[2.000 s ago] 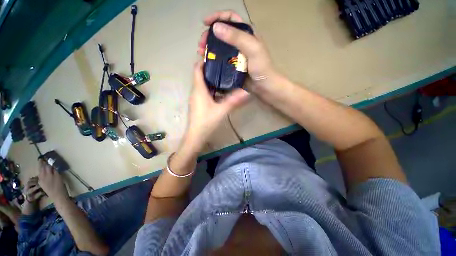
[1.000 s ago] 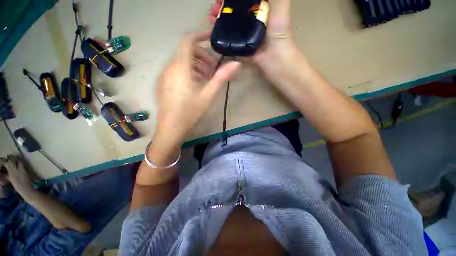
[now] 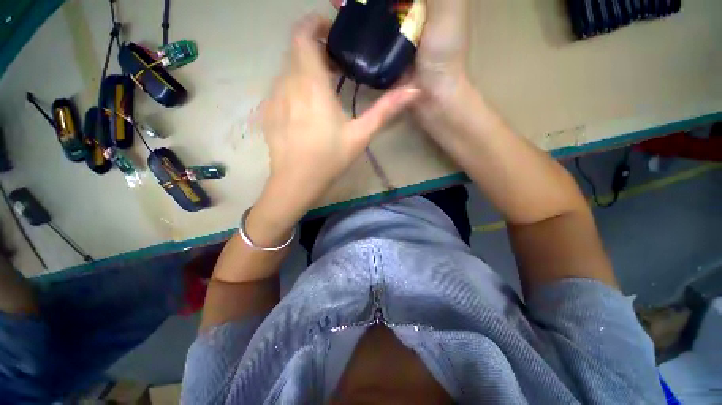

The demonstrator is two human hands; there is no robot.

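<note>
A black rounded case (image 3: pixel 370 46) is at the top centre, its upper end cut off by the picture's edge. Yellow and cream patches show near its top and right side. My right hand (image 3: pixel 440 51) holds it from the right. My left hand (image 3: pixel 317 126) is blurred, its fingers apart and its thumb stretched just below the case's lower end; I see nothing held in it. A thin dark cable (image 3: pixel 378 168) hangs from the lower end, passes behind my left thumb and runs to the bench edge.
Several unfinished units (image 3: pixel 119 111) with green boards lie at the left. A black unit with a cable (image 3: pixel 30 206) lies at the far left, by another person's arm (image 3: pixel 14 293). Stacked black ribbed covers (image 3: pixel 625 14) are at top right. The green bench edge (image 3: pixel 554 150) crosses in front of me.
The case has moved up in the view and tilted. My left hand has let go of it and moved apart. The view has shifted, so the left units sit lower-left to higher-left.
</note>
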